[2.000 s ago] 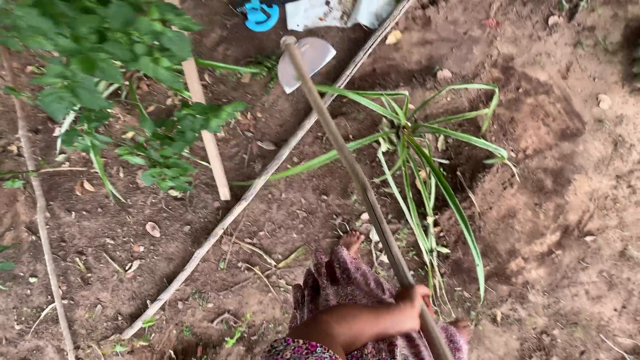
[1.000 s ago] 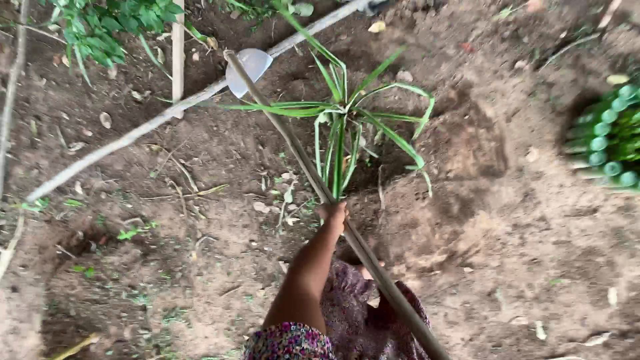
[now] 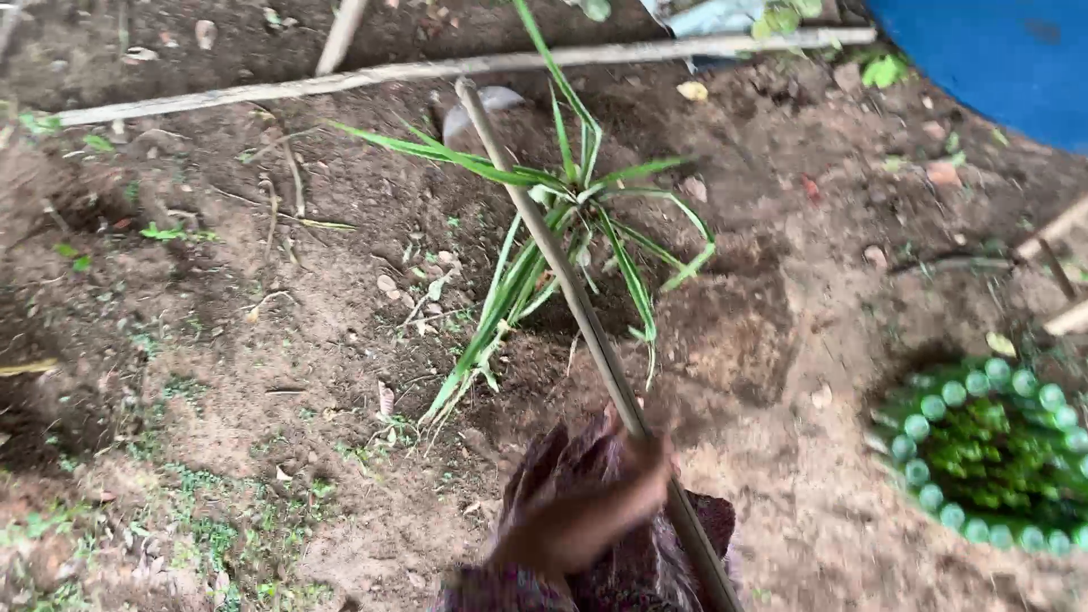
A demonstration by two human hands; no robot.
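Observation:
My left hand [image 3: 650, 463], blurred, is closed around the long wooden handle of a hoe [image 3: 586, 314]. The handle slants from the bottom edge up to the left and passes over a plant with long, narrow, green-and-white striped leaves [image 3: 582, 200]. Behind the handle's top end, the rounded, pale metal blade [image 3: 484, 110] rests at the soil, partly hidden by the handle. Some of the leaves stretch outward, while others lie bunched toward the lower left. My right hand is not in view.
A long pole [image 3: 340, 83] lies across the soil beyond the blade. At upper right is a blue surface [image 3: 1003, 59]. Upturned green bottles [image 3: 933, 406] ring small plants at right. Patterned cloth [image 3: 586, 510] hangs below my hand.
The hoe's blade has moved from beside the pole to nearer the striped plant. My left hand has stayed on the handle. The view has shifted and turned.

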